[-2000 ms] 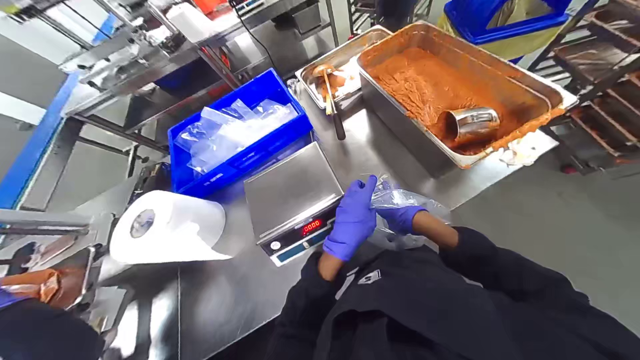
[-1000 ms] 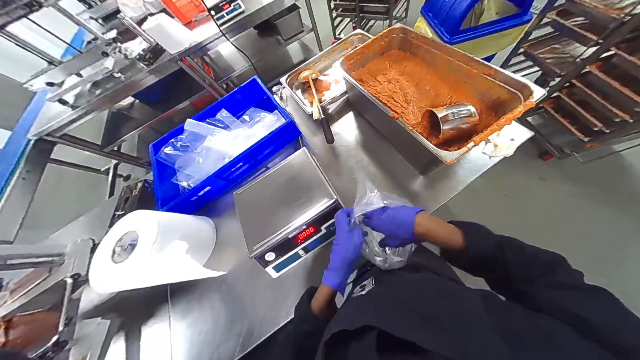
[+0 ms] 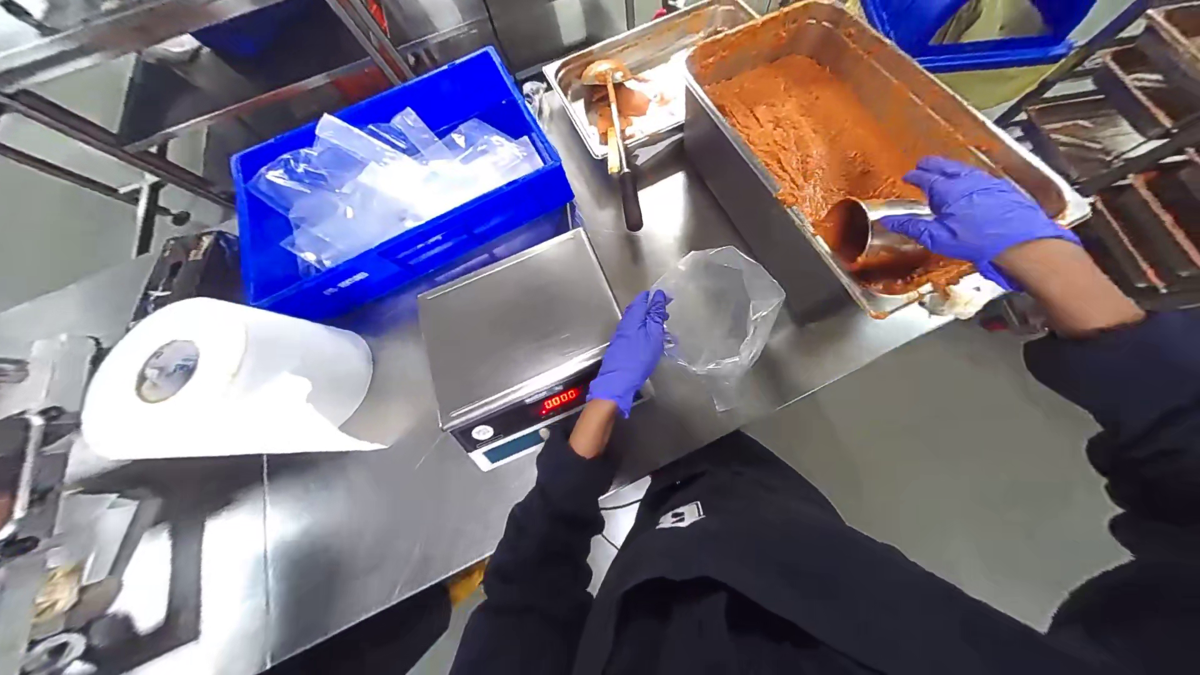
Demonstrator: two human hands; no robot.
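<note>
My left hand [image 3: 635,353], in a purple glove, pinches the rim of a clear plastic bag [image 3: 717,314], whose mouth is spread wide. That hand is over the right edge of a digital scale [image 3: 520,323] with a bare steel platform and a lit red display. My right hand [image 3: 980,211], gloved the same way, is on a metal cup [image 3: 891,232] lying tilted in orange-brown sauce [image 3: 797,131]. The cup's mouth faces left. A deep steel pan [image 3: 750,187] holds the sauce. How far my right fingers close round the cup is partly hidden.
A blue crate [image 3: 403,248] of clear bags stands behind the scale. Left of the scale lies a large white paper roll [image 3: 272,375]. A ladle [image 3: 615,122] rests across a shallow steel tray [image 3: 581,122]. Racks of trays [image 3: 1144,159] stand at the far right.
My right hand has left the bag and moved right to the metal cup in the pan. The bag, bunched between both hands before, is spread at its mouth in my left hand.
</note>
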